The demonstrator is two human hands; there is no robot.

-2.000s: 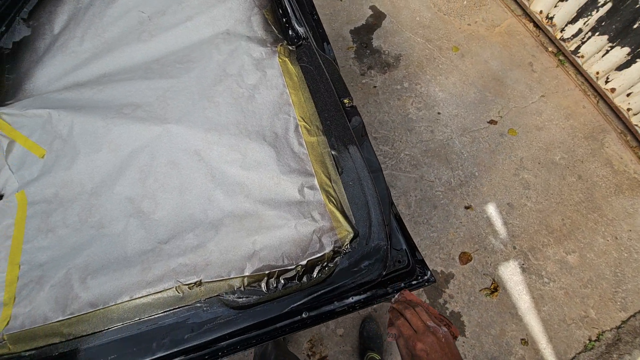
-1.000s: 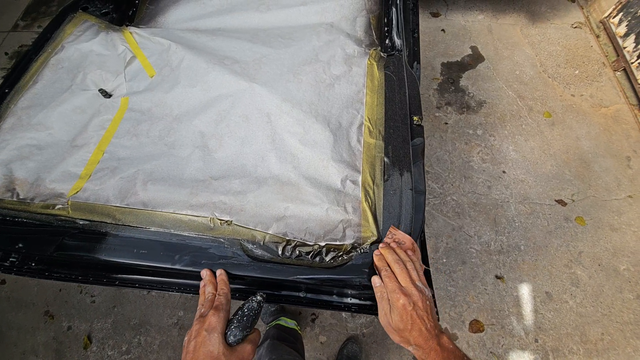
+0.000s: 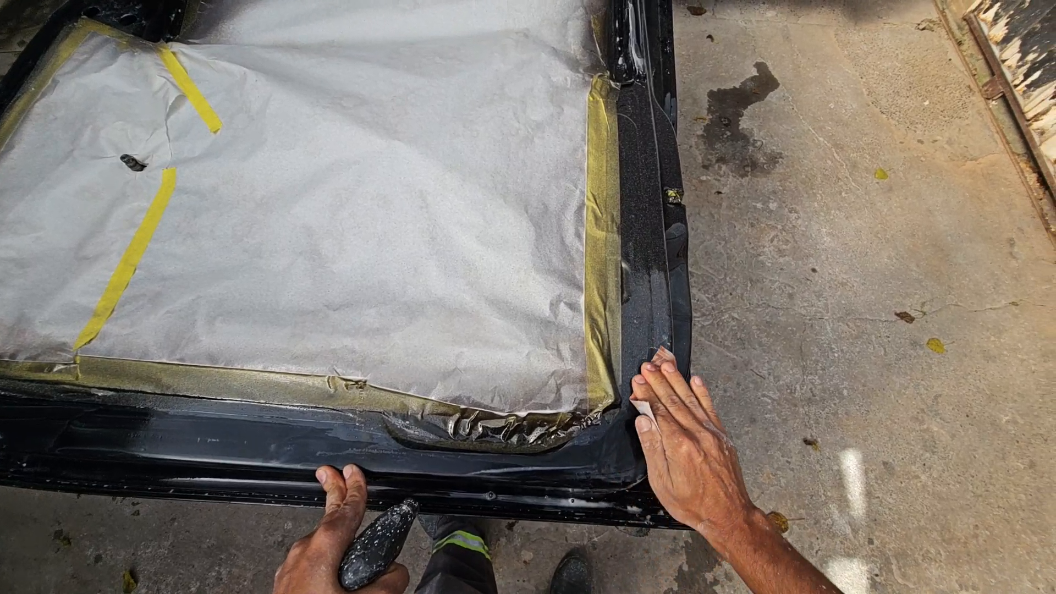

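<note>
A black painted vehicle door panel (image 3: pixel 247 437) lies flat, its middle covered by white masking paper (image 3: pixel 396 214) with yellow masking tape (image 3: pixel 602 247) around the edge. My right hand (image 3: pixel 689 445) presses a folded piece of sandpaper (image 3: pixel 662 355) flat on the black frame near its lower right corner; most of the sheet is hidden under the fingers. My left hand (image 3: pixel 338 536) holds a dark, white-speckled object (image 3: pixel 379 544) between thumb and palm, its kind unclear, while two extended fingers rest on the panel's near edge.
Concrete floor (image 3: pixel 825 272) with a dark wet stain (image 3: pixel 734 115) and scattered leaves lies to the right. A rusty metal rail (image 3: pixel 1015 115) runs along the upper right. Below the panel are a trouser leg with a reflective band (image 3: pixel 462 541) and a dark shoe (image 3: pixel 571 573).
Two seconds ago only my right hand showed, beside the panel's corner; it is now on the frame with the sandpaper. My left hand came into view by one second ago. The view has shifted.
</note>
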